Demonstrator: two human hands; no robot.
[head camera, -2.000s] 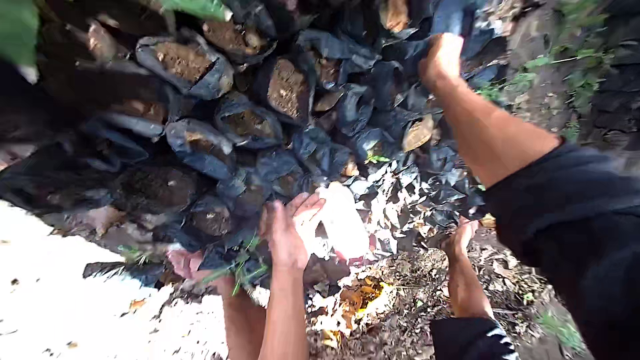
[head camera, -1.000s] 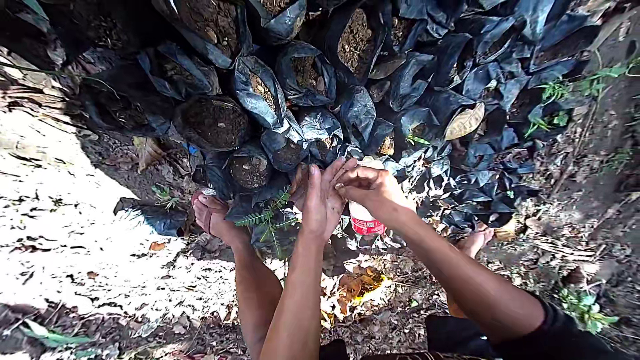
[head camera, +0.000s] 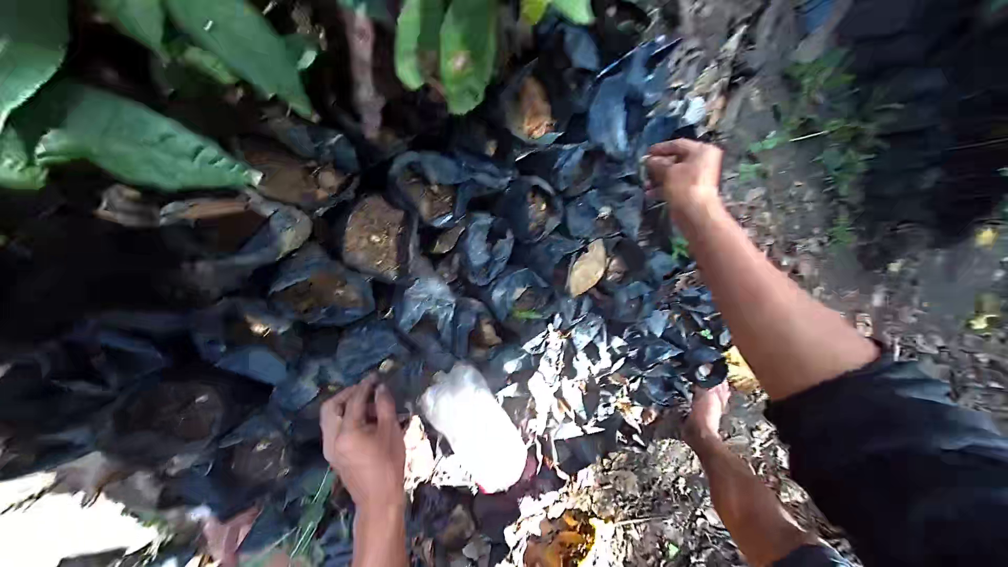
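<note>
My left hand (head camera: 364, 433) hovers over the lower row of black plastic nursery bags, just left of a white container (head camera: 476, 433) in bright sun. Its fingers are curled; whether something small is between them cannot be seen. My right hand (head camera: 685, 169) is reached out at the upper right, by the edge of the bags, with thumb and fingers bent together; what they may pinch is too blurred to tell. Between the two hands, many soil-filled bags (head camera: 376, 236) stand packed side by side. A dry tan leaf (head camera: 587, 268) lies on them.
Broad green leaves (head camera: 142, 146) hang over the upper left. Flattened, crumpled black bags (head camera: 654, 346) are by my foot (head camera: 707, 405) at the right. A thin green seedling (head camera: 313, 512) is at the lower left. Leaf litter (head camera: 638, 488) covers the ground below, and weeds (head camera: 843, 150) grow at right.
My hands, together above the container one second ago, are now apart. My right hand has moved out to the upper right, my left to the container's left. The view has shifted toward the bags.
</note>
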